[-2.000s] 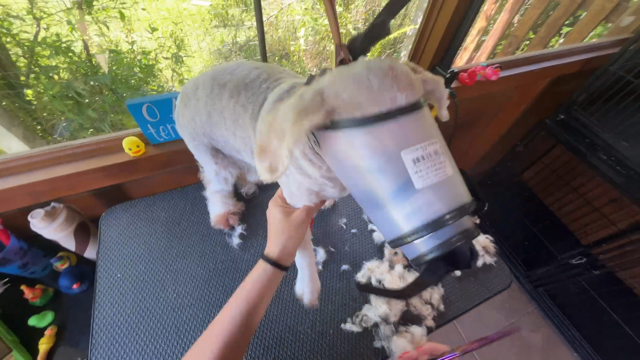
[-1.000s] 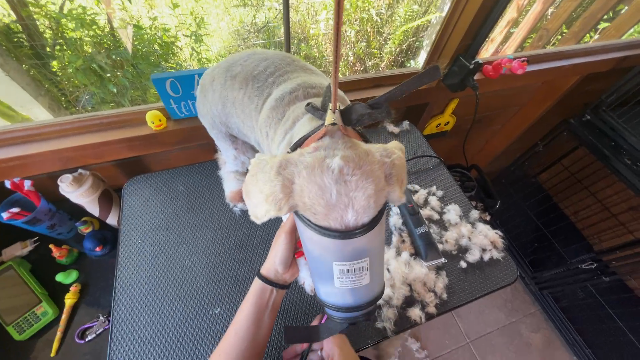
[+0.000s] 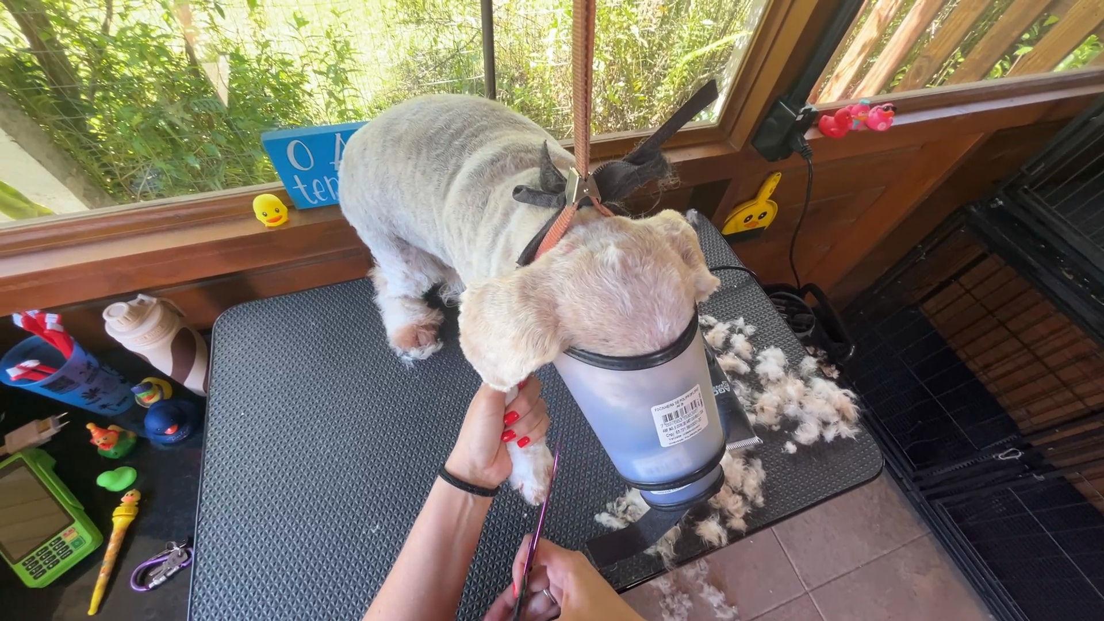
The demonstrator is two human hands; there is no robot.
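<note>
A small light-furred dog (image 3: 457, 172) stands on the black textured grooming table (image 3: 328, 448), a translucent cone-shaped muzzle (image 3: 630, 405) over its face. My left hand (image 3: 496, 431) is wrapped around the dog's front leg, above the paw (image 3: 530, 470). My right hand (image 3: 552, 582) holds slim purple scissors (image 3: 541, 517), blades upward beside that paw; whether the blades are apart cannot be told. A reddish grooming loop (image 3: 583, 103) runs up from the dog's neck. Partly behind the muzzle lies a dark hair clipper (image 3: 729, 410), with clumps of cut fur (image 3: 802, 397) around it.
A side surface on the left bears a cup (image 3: 73, 379), a bottle (image 3: 159, 336), rubber ducks (image 3: 168, 421), a green card terminal (image 3: 43, 517) and a carabiner (image 3: 161, 565). A wooden window ledge (image 3: 155, 259) runs behind the table. Black wire crates (image 3: 1009, 345) stand at the right.
The dog's head and muzzle, lifted toward the right two seconds ago, now point downward. My right hand and the scissors have come in beside the front paw.
</note>
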